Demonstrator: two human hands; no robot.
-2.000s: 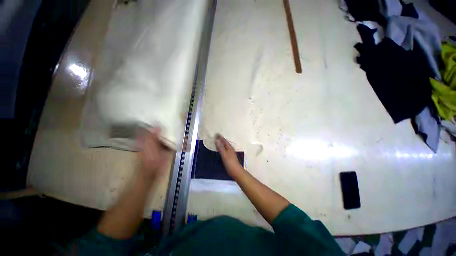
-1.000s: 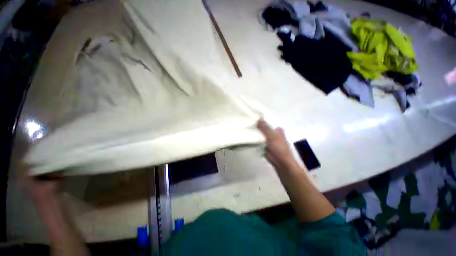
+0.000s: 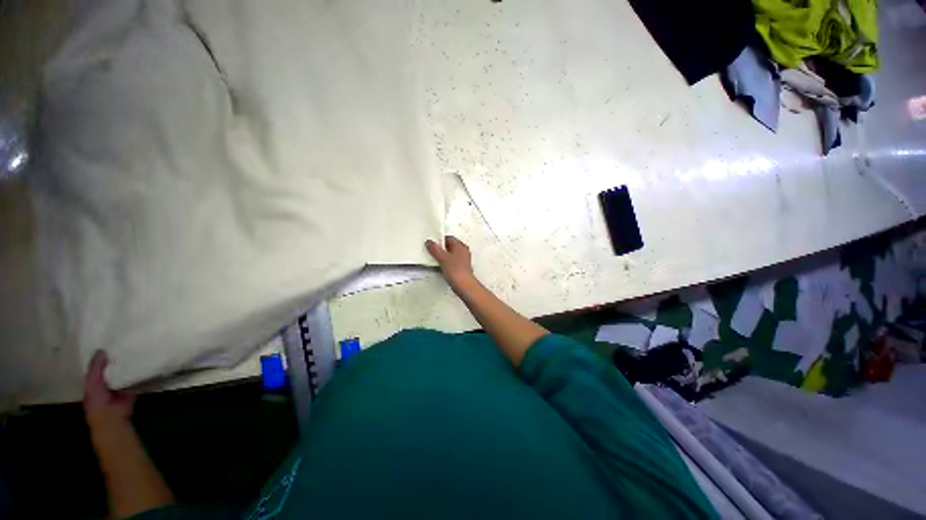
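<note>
Cream fabric [image 3: 274, 183] lies over the left of the table with soft folds, and its near edge runs between my hands. My left hand [image 3: 105, 391] holds its near left corner at the table's edge. My right hand [image 3: 452, 256] holds its near right corner. The fabric covers most of the silver cutter track [image 3: 308, 350]; only the track's near end shows, between blue blocks [image 3: 273, 372]. The dark fabric piece is hidden.
A black smartphone [image 3: 621, 219] lies on the table [image 3: 538, 244] right of my right hand. Black, grey and yellow-green offcuts [image 3: 817, 33] lie at the far right. White scraps cover the green floor beyond the table's near edge, beside rolls [image 3: 711, 457] at lower right.
The fabric was raised off the table between my hands and now lies lower and flatter. My right hand has moved left. Earlier the track and dark piece lay uncovered; now fabric covers most of the track.
</note>
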